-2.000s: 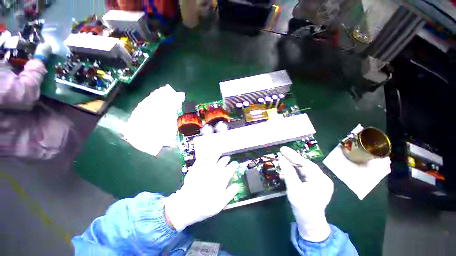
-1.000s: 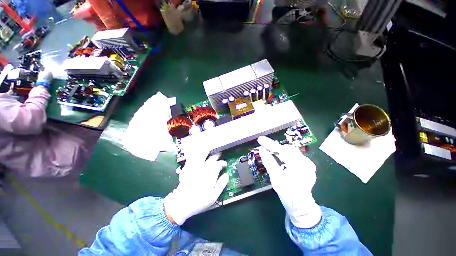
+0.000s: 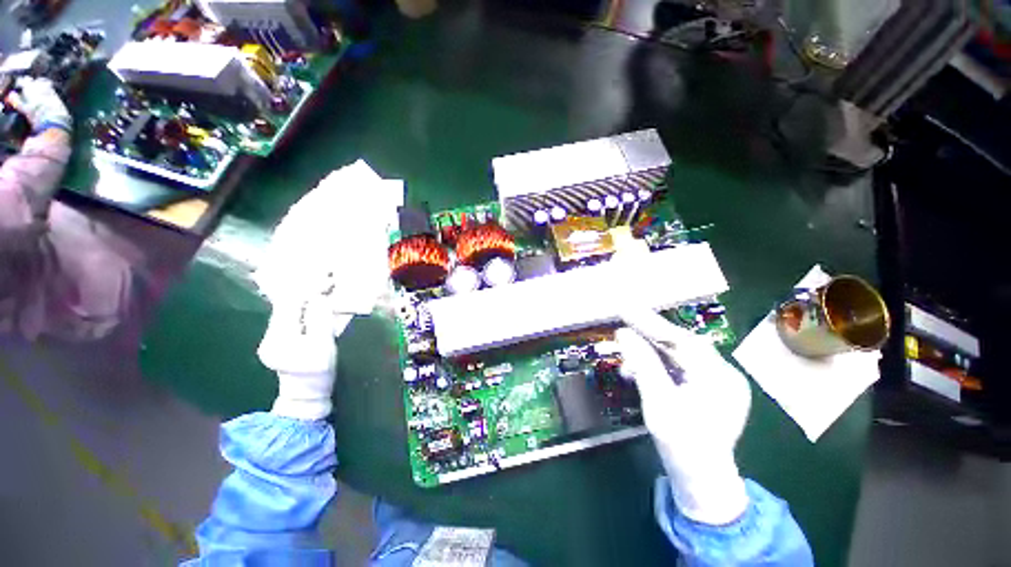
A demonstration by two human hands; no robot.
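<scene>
The power board (image 3: 499, 404) lies slightly tilted on the green mat, with a long flat heatsink (image 3: 577, 301), a finned heatsink (image 3: 582, 177) and two orange-red coils (image 3: 419, 261) on it. My right hand (image 3: 693, 410), in a white glove, is over the board's lower right part, closed on a thin dark stick, the small brush (image 3: 672, 366); its tip is hidden. My left hand (image 3: 299, 332), also gloved, is off the board at the lower edge of the white wipes (image 3: 338, 227). Glove and wipes blend, so its grip is unclear.
A brass-coloured cup (image 3: 834, 317) with amber inside stands on a white pad (image 3: 807, 390) to the right. Other boards (image 3: 183, 83) lie at the upper left, by another person's gloved hand (image 3: 42, 105). Cables (image 3: 765, 55) lie at the back right; a dark tote (image 3: 942, 238) is at far right.
My left hand has left the board and moved left to the wipes, uncovering the board's lower left part. My right hand stays over the lower right part. The camera view has shifted.
</scene>
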